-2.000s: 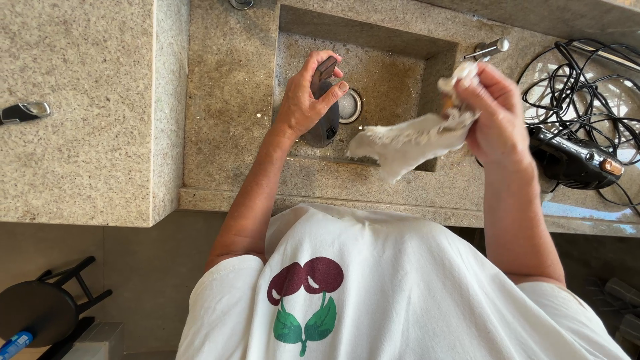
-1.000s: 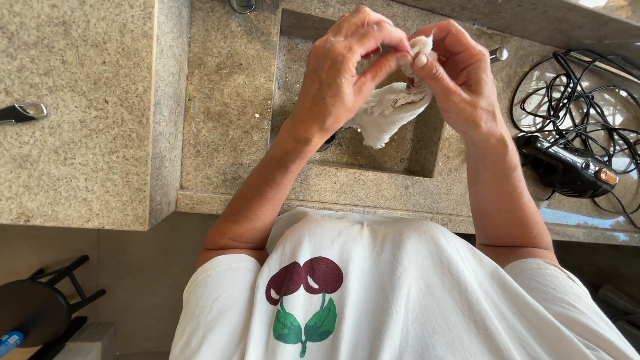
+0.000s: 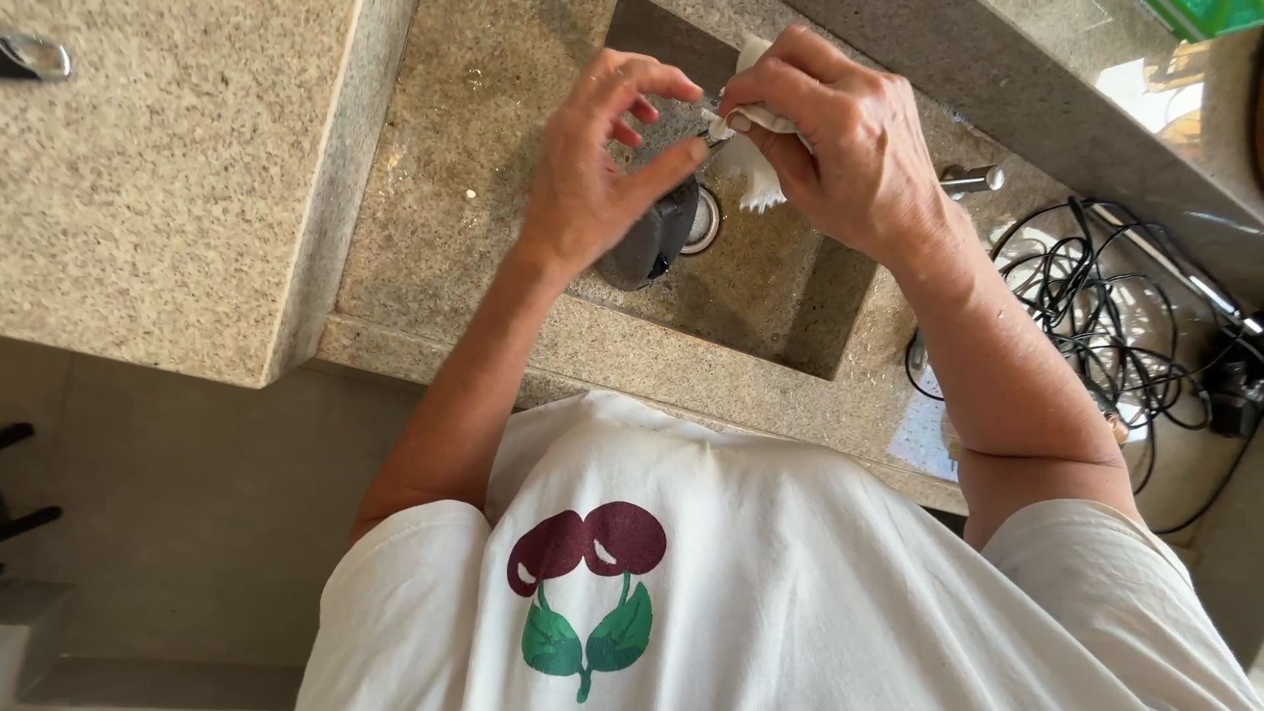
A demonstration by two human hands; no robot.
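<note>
Above the stone sink (image 3: 750,341), my left hand (image 3: 602,163) has its fingers spread, its thumb reaching toward a white cloth (image 3: 755,178). Between the finger and thumb tips of my right hand (image 3: 849,143) the cloth is pinched, its frayed end hanging over the basin. A dark grey rounded object (image 3: 642,247) shows below my left hand, beside the metal drain (image 3: 703,222). A small dark edge shows at my left thumb tip, against the cloth. My left hand hides part of the dark object, so whether that hand grips it is unclear.
Tangled black cables (image 3: 1096,286) lie on the counter at the right, below a metal spout (image 3: 973,180). A raised stone counter (image 3: 178,178) fills the left, with a black and metal item (image 3: 35,57) at its edge. Something green (image 3: 1210,15) is at the top right.
My left hand has come away from the cloth, its fingers now spread, while my right hand still pinches it. Two seconds ago my left hand held the dark object. The view has shifted.
</note>
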